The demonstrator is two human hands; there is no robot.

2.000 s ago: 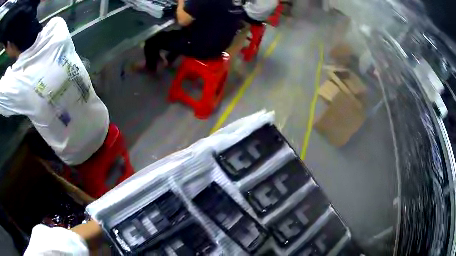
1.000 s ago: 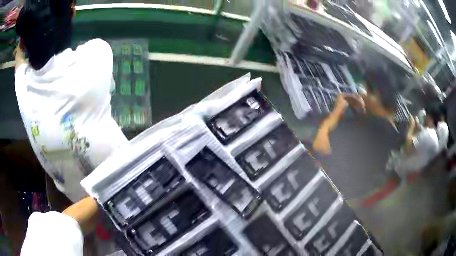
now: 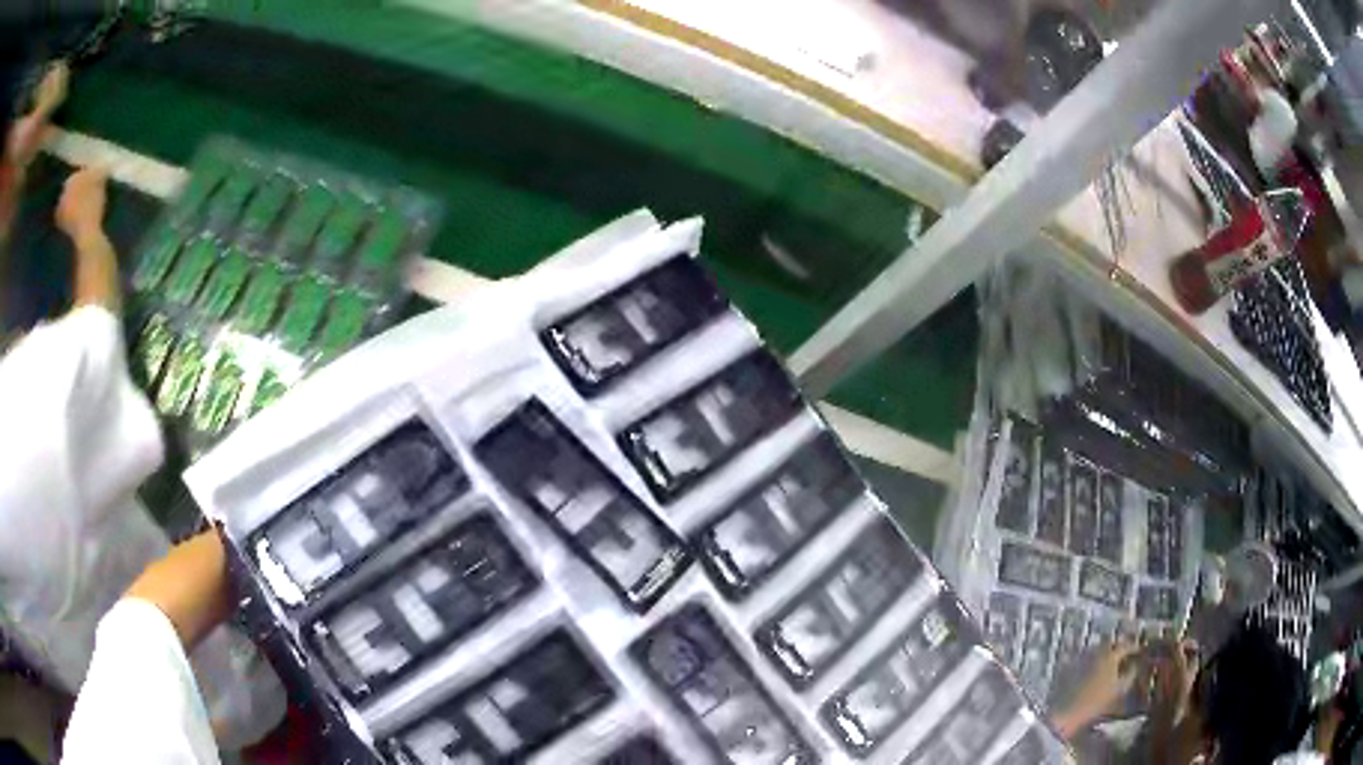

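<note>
A tray of black parts (image 3: 449,351) fills the lower middle of the view, tilted. It has a white lining with rows of black rectangles bearing pale grey shapes. My left hand (image 3: 183,586), below a white sleeve, grips the tray's left edge; its fingers are partly hidden behind the tray. My right hand is not in view. The tray's lower part is cut off by the bottom edge of the picture.
A blister tray of green boards (image 3: 269,269) lies behind on the bench beside a person in white. A green belt (image 3: 553,165) runs across behind it. A grey post (image 3: 1031,194) slants at the right. More trays of black parts (image 3: 1084,523) and a person's hands are at the right.
The view has swung from the floor and red stools to the bench and belt. The tray of black parts stays in my left hand. The neighbour in white has shifted to the left edge.
</note>
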